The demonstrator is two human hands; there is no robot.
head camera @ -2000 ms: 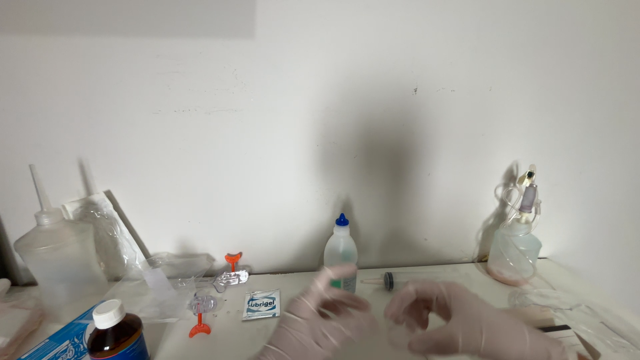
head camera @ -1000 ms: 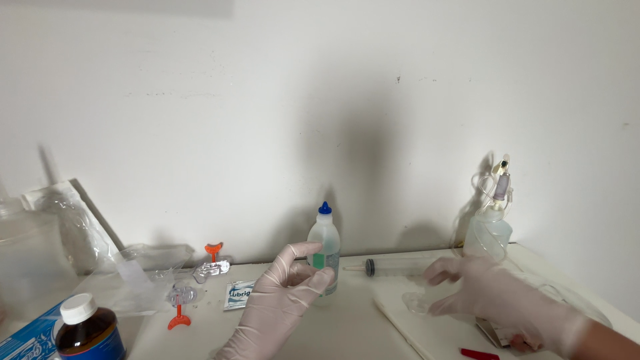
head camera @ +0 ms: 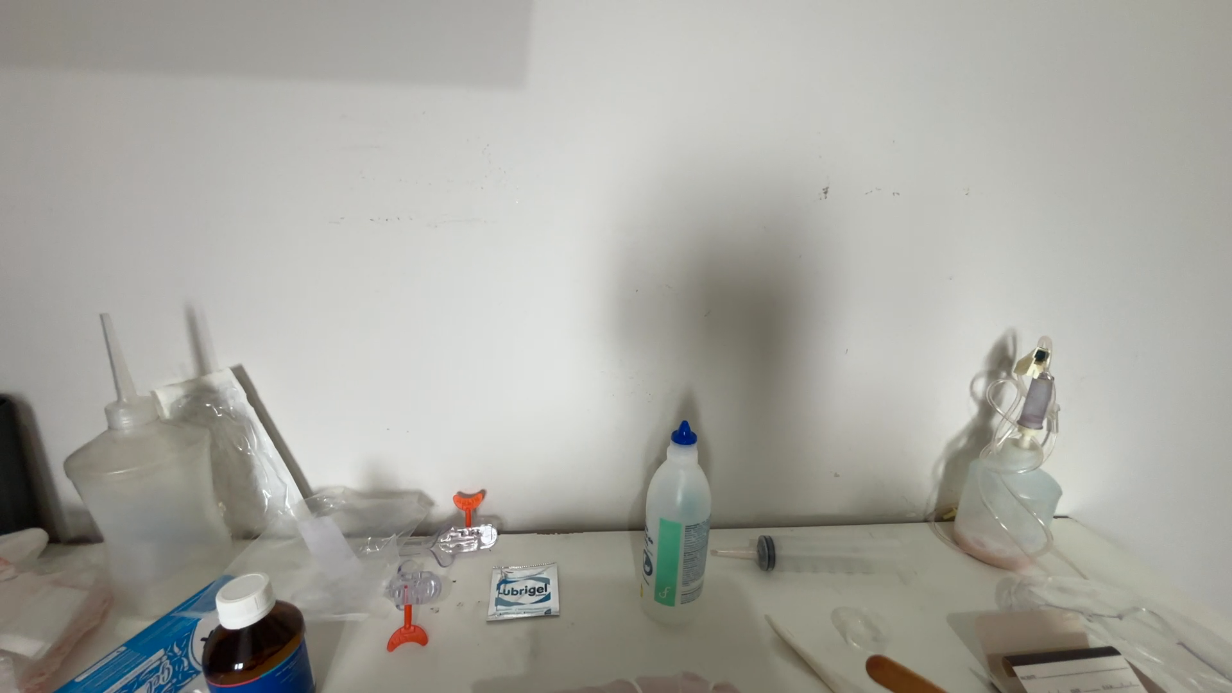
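Observation:
Only a sliver of gloved fingers shows at the bottom edge, apparently my left hand [head camera: 679, 683]; what it holds is hidden. My right hand is out of view. Above the fingers a translucent squeeze bottle [head camera: 678, 539] with a blue pointed cap stands upright near the wall. A large clear syringe [head camera: 828, 555] lies to its right. Left of the bottle lies a Lubrigel sachet [head camera: 523, 591]. Two clear plastic specula [head camera: 467, 541] with orange parts lie farther left. A brown rounded-end strip [head camera: 900, 676] and a pale thin strip [head camera: 801, 650] lie at the lower right.
A brown bottle with a white cap [head camera: 256, 635], a blue box [head camera: 154, 643], a large translucent bottle [head camera: 144, 491] and clear packaging [head camera: 361, 525] occupy the left. At the right stand a tubing-wrapped bottle [head camera: 1006, 505] and a dark-edged pack [head camera: 1070, 669]. The wall [head camera: 616, 241] rises behind.
My left hand has left the squeeze bottle and has dropped almost out of view. My right hand has gone from the right side, where the brown rounded-end strip now shows.

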